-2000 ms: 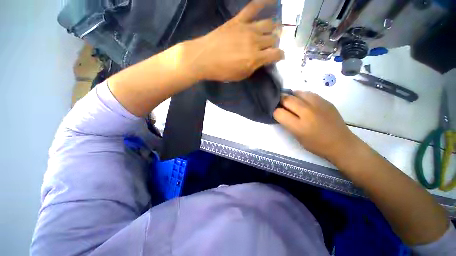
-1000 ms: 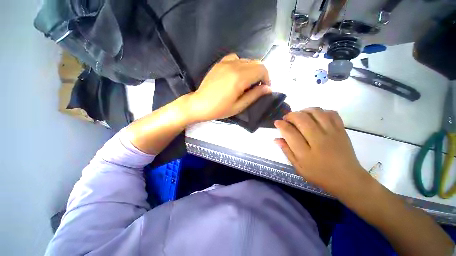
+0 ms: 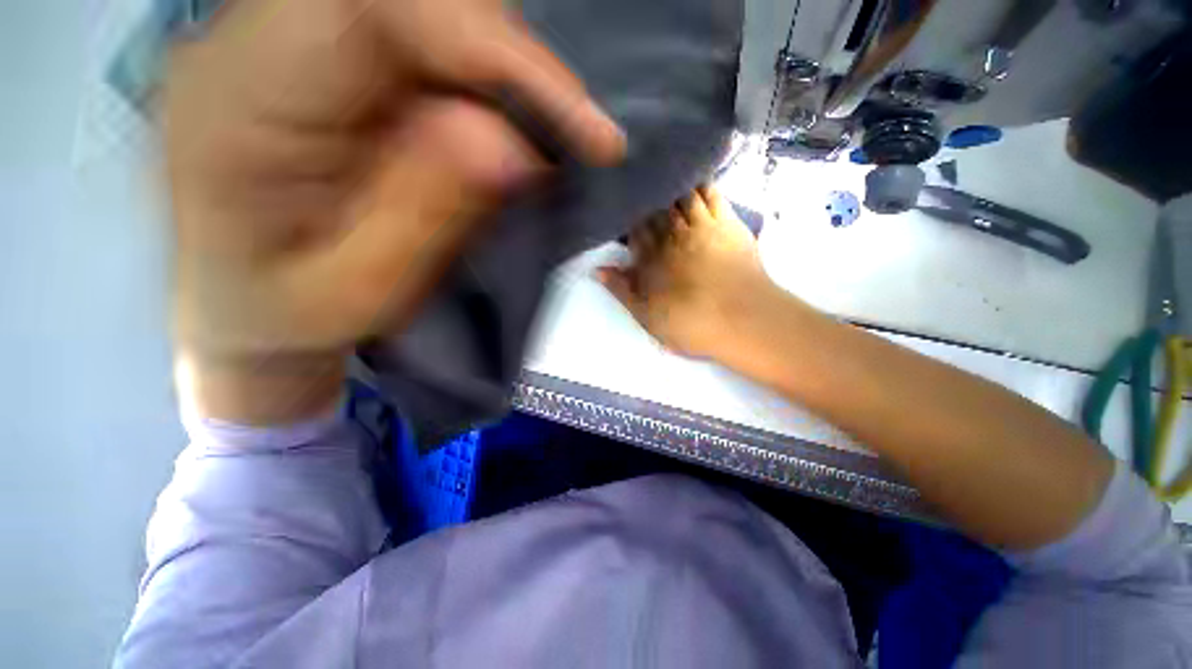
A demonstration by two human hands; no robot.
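Note:
The dark grey garment (image 3: pixel 641 111) lies left of the needle area and hangs in folds at the left. My left hand (image 3: pixel 327 183) is raised close to the camera, large and blurred, with grey fabric between its fingers. My right hand (image 3: pixel 686 268) is on the bed just left of the presser foot area, its fingertips at the edge of the fabric. A small dark fabric end (image 3: pixel 746 220) shows beside its fingers. The exact grip of my right fingers is hard to tell. The sewing machine's metal parts (image 3: pixel 804 111) stand above, brightly lit.
Black snips (image 3: pixel 1007 224) lie on the bed at the right. Green and yellow handled scissors (image 3: pixel 1139 399) lie at the far right. A ruler strip (image 3: pixel 706 439) runs along the front edge. A blue plastic bin (image 3: pixel 451 477) is below, at the left.
My left hand has lifted toward the camera and moved left with fabric. My right hand has moved left and up, close to the needle area. The folded dark piece between the hands is no longer visible.

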